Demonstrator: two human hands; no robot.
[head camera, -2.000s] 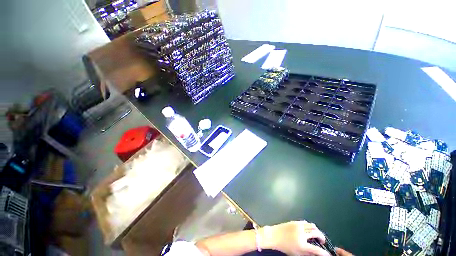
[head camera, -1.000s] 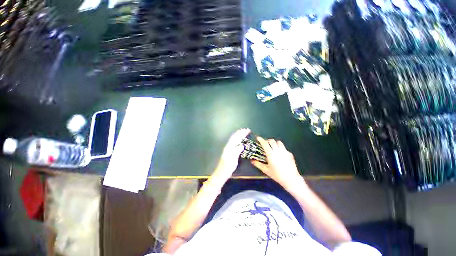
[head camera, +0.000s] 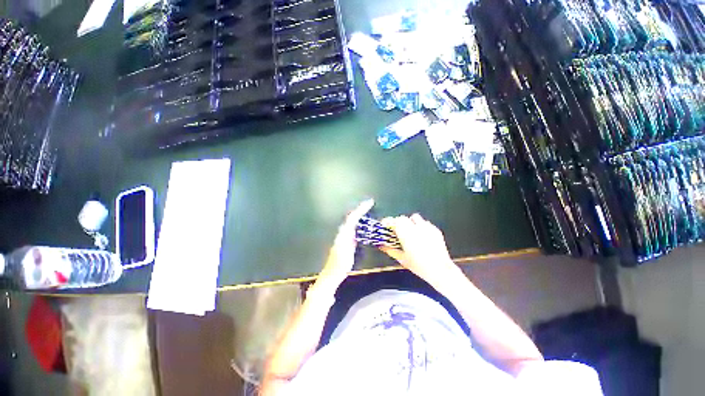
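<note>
My left hand (head camera: 345, 241) and my right hand (head camera: 416, 241) hold a small stack of circuit boards (head camera: 376, 232) between them, just above the table's near edge. The stack shows dark and light layered edges; single boards cannot be made out. A loose heap of finished boards (head camera: 444, 93), part white and part blue, lies beyond my right hand. A black tray with rows of pockets (head camera: 247, 69) lies at the far side, with some boards (head camera: 147, 31) in its far left corner.
Full slotted trays (head camera: 556, 155) are stacked at right. White sticker sheets (head camera: 190, 232), a phone (head camera: 135, 227), a small whitish object (head camera: 93, 216) and a water bottle (head camera: 69, 267) are at left. Stacked trays (head camera: 31, 108) stand far left. Cartons and a red thing (head camera: 45, 332) are below the edge.
The view has swung from the table's left side to straight ahead, then shifted slightly. Both hands now show fully, still holding the stack.
</note>
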